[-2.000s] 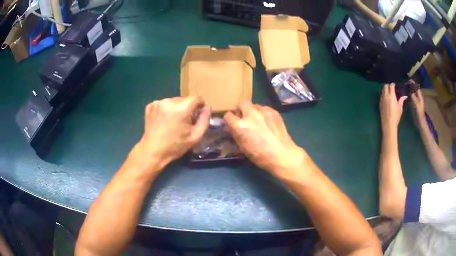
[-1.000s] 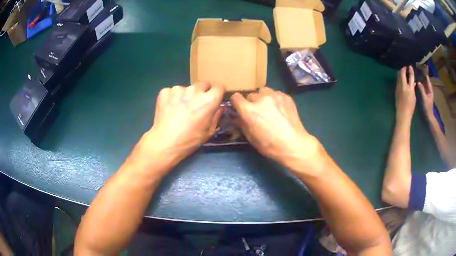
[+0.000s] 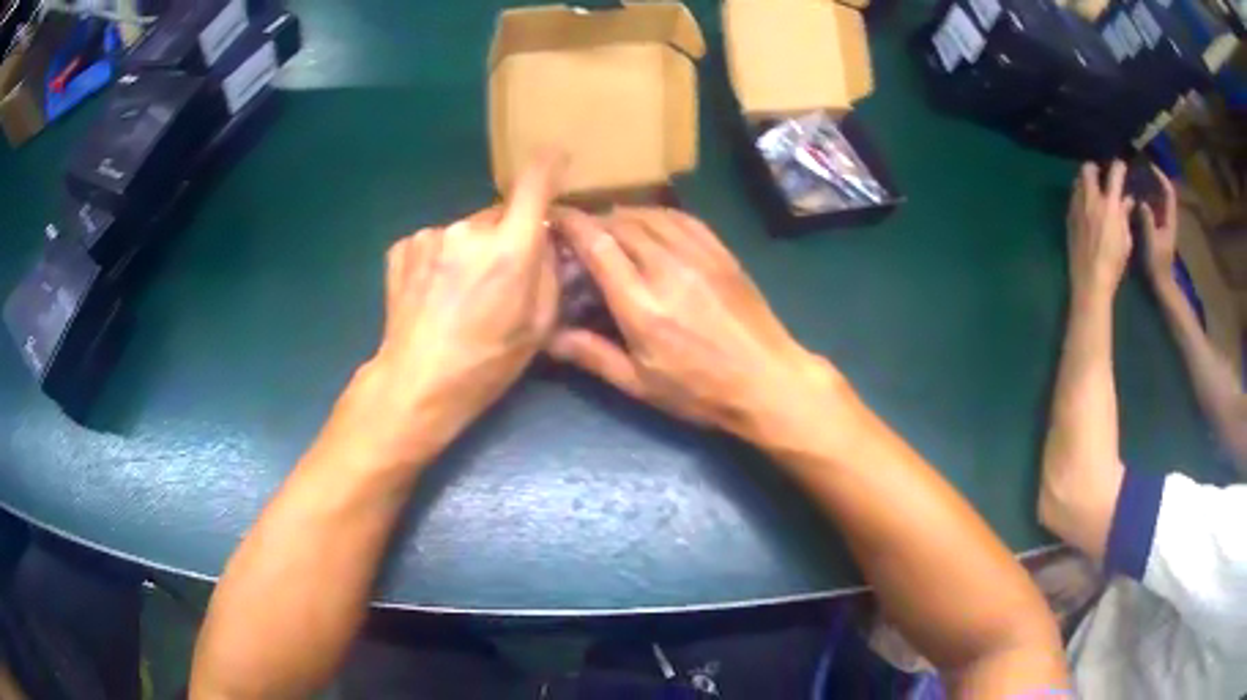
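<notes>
An open product box stands in front of me, its brown lid (image 3: 591,116) raised at the back. My left hand (image 3: 472,280) lies over the left side of the box, index finger pointing up against the lid's lower part. My right hand (image 3: 677,304) lies over the right side, thumb and fingers around the contents. Dark, shiny bagged parts (image 3: 580,283) show between my hands. The hands hide most of the box bottom, so what each one grips is unclear.
A second open box (image 3: 823,171) with bagged parts stands to the right. Closed black boxes (image 3: 144,130) are piled at left, and more (image 3: 1019,69) at back right. Another person's hands (image 3: 1105,226) hold a dark item at the right. The green table (image 3: 574,506) has a curved front edge.
My left index finger has extended toward the lid. My right thumb has spread downward over the box's front. The whole view has shifted, so the box appears higher.
</notes>
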